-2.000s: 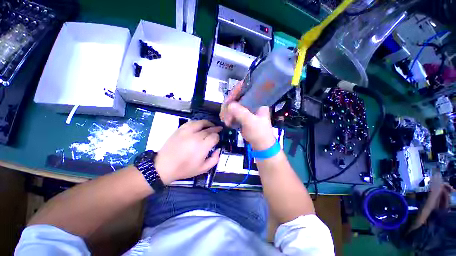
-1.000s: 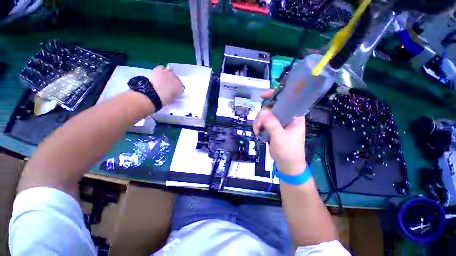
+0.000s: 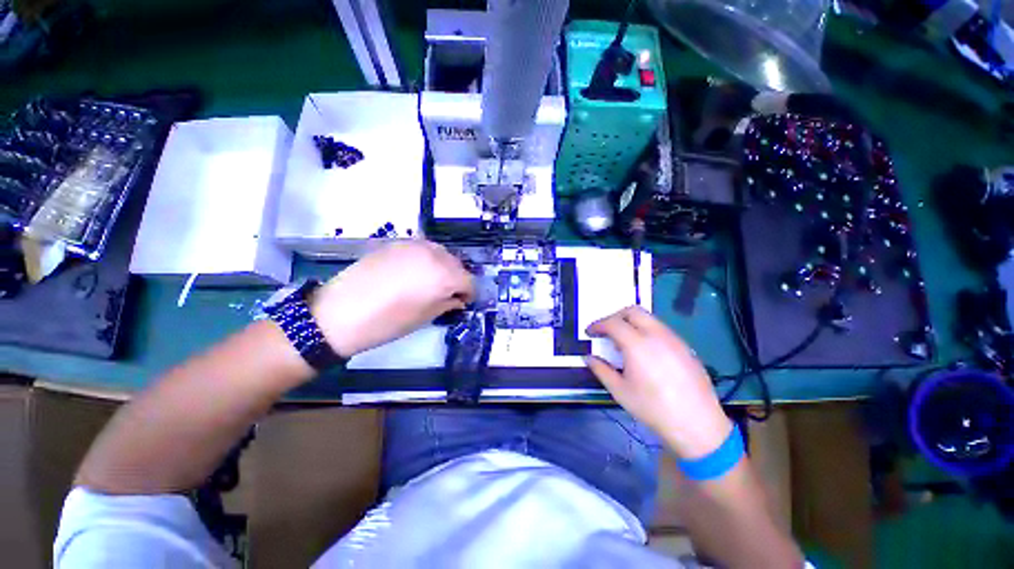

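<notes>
The black assembly (image 3: 517, 291) lies on the white work mat (image 3: 606, 278) with a dark elongated part (image 3: 468, 353) below its left side. My left hand (image 3: 389, 298) has its fingertips bunched at the assembly's left edge; whether they pinch a part is hidden. My right hand (image 3: 656, 372) is empty, thumb and fingers apart, low over the mat's right side. The grey electric screwdriver (image 3: 520, 67) hangs upright in front of the screw feeder (image 3: 454, 167), touched by neither hand.
Two white bins (image 3: 211, 200) stand at left, the right one (image 3: 356, 195) holding small black parts. A cell tray (image 3: 89, 183) is far left. A green power box (image 3: 600, 122), a black tray (image 3: 828, 322) of wired components, cables and a blue-rimmed tub (image 3: 962, 422) are right.
My right hand has let go of the screwdriver and moved down to the mat. My left hand has moved from the right bin to the assembly. The view has also shifted.
</notes>
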